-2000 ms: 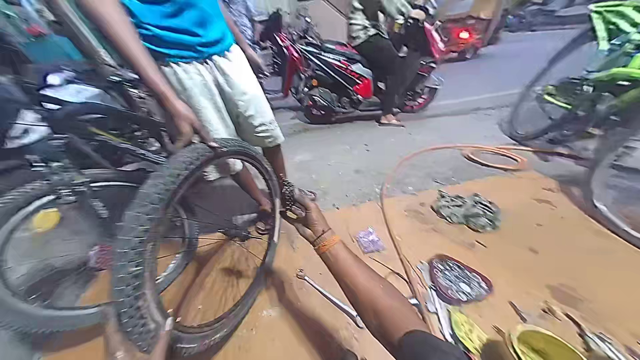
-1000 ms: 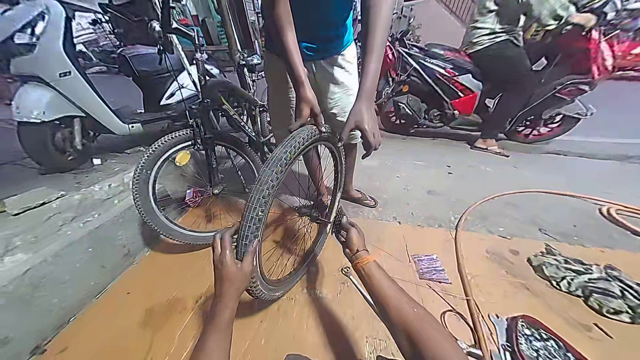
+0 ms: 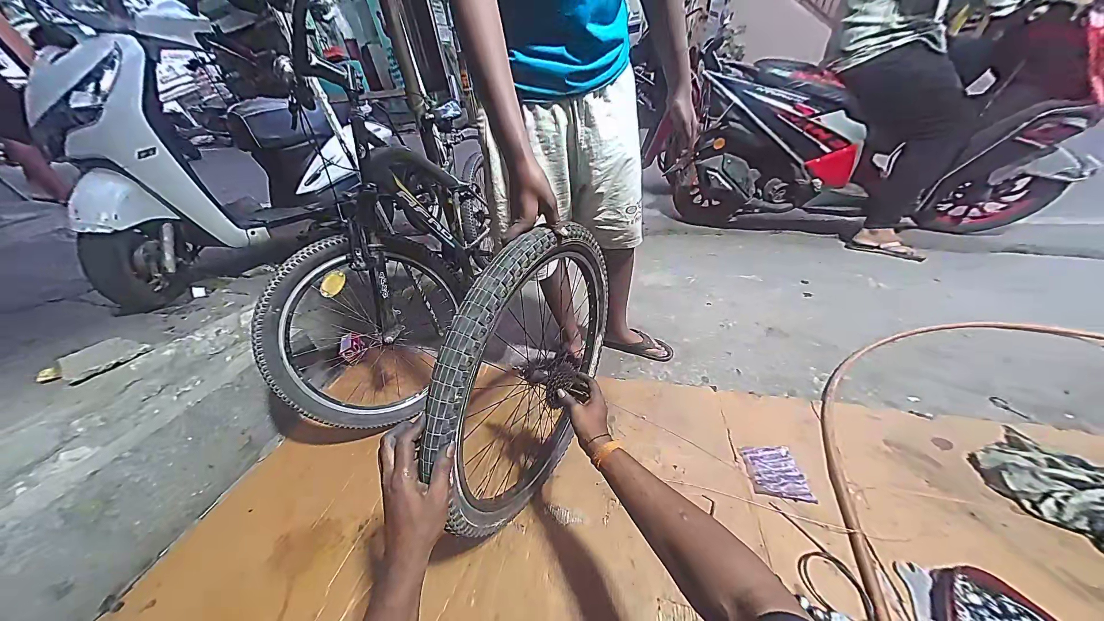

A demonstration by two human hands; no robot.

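A bicycle wheel with a knobby tire stands upright, slightly tilted, on an orange-brown board. My left hand grips the tire at its lower left, thumb on one side and fingers on the other. My right hand, with an orange band at its wrist, is at the wheel's hub, its fingers around the axle end beside the sprocket cassette. Another person's hand rests on the top of the tire. The fingertips of my right hand are partly hidden by the cassette.
A bicycle's front wheel stands just behind on the left, near a parked scooter. A hose curves over the board at right, by a purple packet and a camouflage cloth. A person sits on a red motorcycle.
The other person had two hands at the tire's top one second ago; one now hangs off it. My hands stay at the tire and hub. The view has swung left since two seconds ago.
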